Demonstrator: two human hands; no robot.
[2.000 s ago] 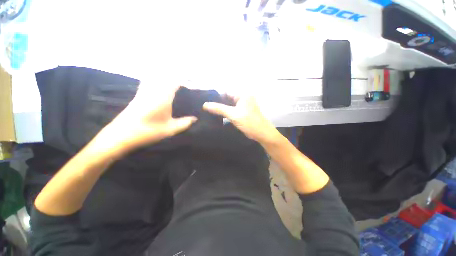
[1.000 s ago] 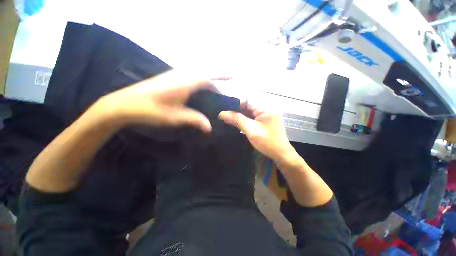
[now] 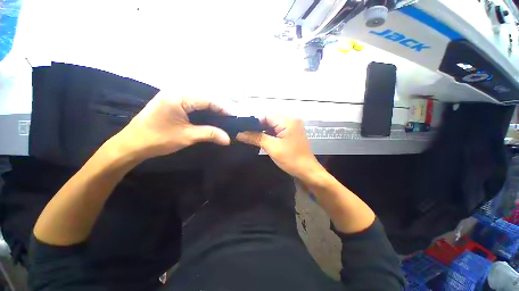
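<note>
A black garment panel [image 3: 79, 113] lies over the left part of the table's front edge and hangs down towards the wearer's lap. My left hand [image 3: 171, 125] is at the cloth's edge, thumb and fingers curved around a raised black fold. My right hand [image 3: 284, 139] pinches the right end of the same fold between thumb and fingers. The fold is above the table's front edge. Black cloth and black clothing merge below the hands, so the panel's lower limit cannot be told.
A white sewing machine [image 3: 398, 40] with "JACK" lettering stands at the upper right. A black phone [image 3: 379, 99] lies on the table [image 3: 336, 146], with small red and green items [image 3: 421, 113] beside it. Black cloth [image 3: 421, 187] hangs at right, above blue crates [image 3: 472, 270].
The head view has shifted, moving the machine and phone in the picture. My left thumb and fingers have moved around the fold; my right hand still pinches it.
</note>
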